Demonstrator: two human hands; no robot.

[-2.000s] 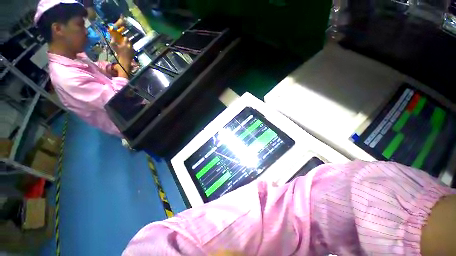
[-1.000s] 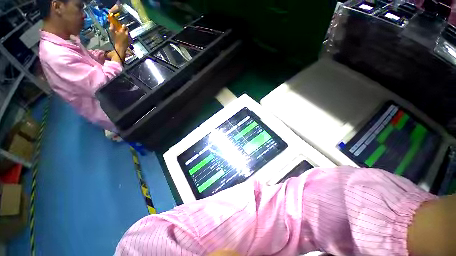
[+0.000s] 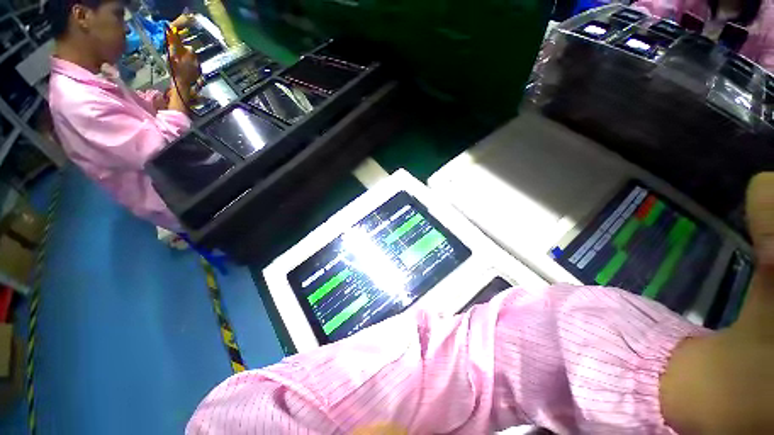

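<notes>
My left hand [image 3: 730, 365] is at the right edge, blurred and cut off; its fingers and any hold are hidden. Its pink striped sleeve [image 3: 526, 357] crosses the lower frame. My right hand cannot be made out; a small skin-coloured patch shows at the bottom edge. A lit display unit with green bars [image 3: 378, 263] lies in a white foam tray [image 3: 280, 276], under strong glare. A second lit unit with green bars and a red one [image 3: 649, 246] lies in the right foam tray [image 3: 518, 183], a blue tab at its corner. A dark unit [image 3: 488, 293] is partly behind the sleeve.
Black partitioned trays with glossy panels [image 3: 246, 132] stand at the upper left. A person in a pink smock [image 3: 102, 127] stands beyond them, holding something orange. Clear blister trays [image 3: 645, 76] are stacked at the upper right. A green partition [image 3: 458, 68] stands behind; blue floor [image 3: 153, 340] lies left.
The view has shifted, so the trays and units sit further left and more of the blister stack shows. More of my left hand now shows at the right edge, with a finger or thumb raised.
</notes>
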